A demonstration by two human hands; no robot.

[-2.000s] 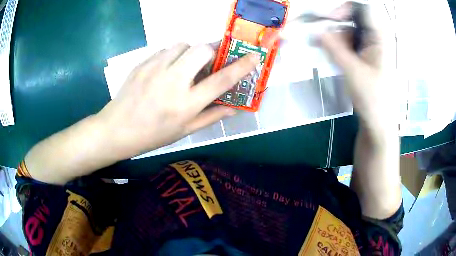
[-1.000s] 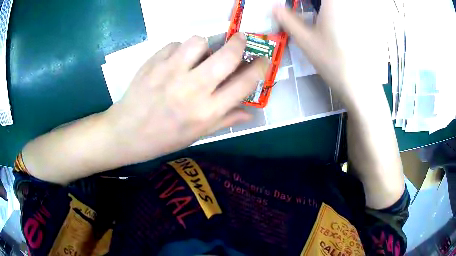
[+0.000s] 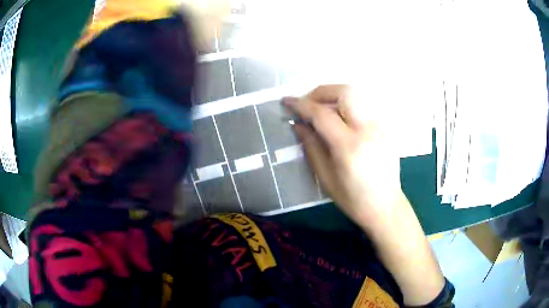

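Observation:
A sheet of grey rectangles (image 3: 241, 128) with white gaps and small white blocks lies in front of me, its upper part washed out by glare. My right hand (image 3: 337, 132) is over the sheet, thumb and fingers bent near a grey rectangle. A small bright spot shows by its fingertips; whether it holds anything is unclear. My left arm reaches forward across the left side. Only a blurred part of my left hand (image 3: 207, 23) shows at the top, so its fingers and anything in them are hidden. The orange device frame cannot be made out.
A fanned stack of sheets (image 3: 469, 162) lies at the right on the green tabletop (image 3: 415, 186). A narrow marked strip (image 3: 9, 90) lies at the far left. Dark clothing of another person (image 3: 533, 231) and cardboard (image 3: 484, 243) show at the lower right.
My left arm has swung forward over the left side, and the orange frame is no longer visible between my hands. My right hand has come down and inward onto the grey sheet.

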